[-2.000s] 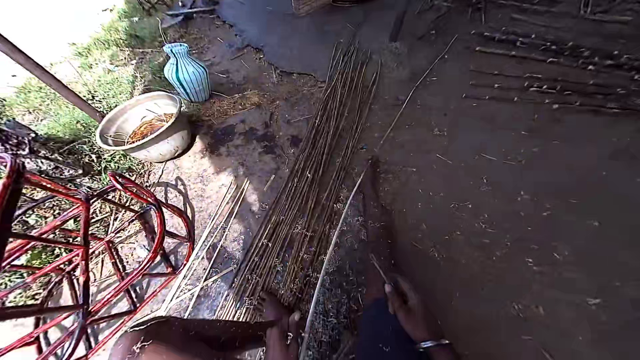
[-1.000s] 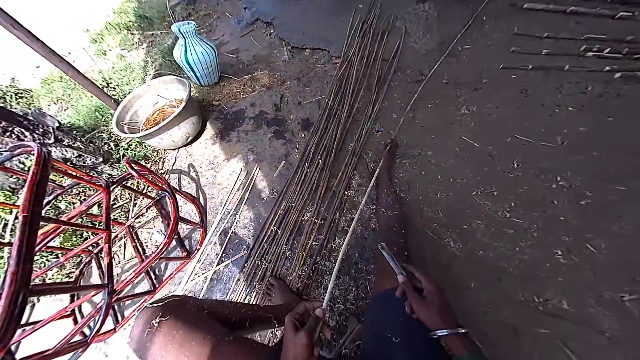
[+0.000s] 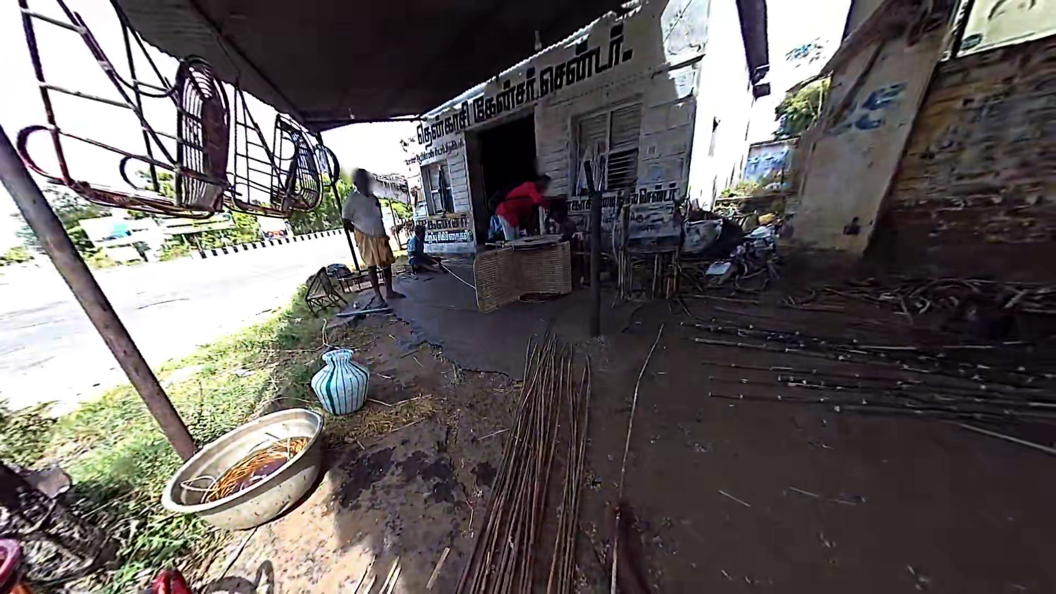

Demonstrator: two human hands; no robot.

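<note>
Neither of my hands shows in this view. One thin cane [image 3: 634,412] runs from the bottom edge up and away over the ground, beside my foot, which is dark and blurred low in the picture. Left of it lies a long bundle of thin canes [image 3: 536,462] on the earth floor. A wide metal basin [image 3: 247,487] holds coiled orange-brown strips [image 3: 257,470]. Behind the basin stands a white and blue-green striped pot [image 3: 341,383].
A slanting pole [image 3: 91,289] stands at left, below hanging cane swing seats [image 3: 202,136]. Farther off are a standing person [image 3: 369,223], a person in red [image 3: 521,202] bending behind a woven cane panel [image 3: 524,276], and an upright post [image 3: 594,256]. More canes [image 3: 866,379] lie at right.
The view has tilted up strongly, bringing the building, road and people into sight. Both hands, the knife-like tool and most of the red cane frame have left the picture.
</note>
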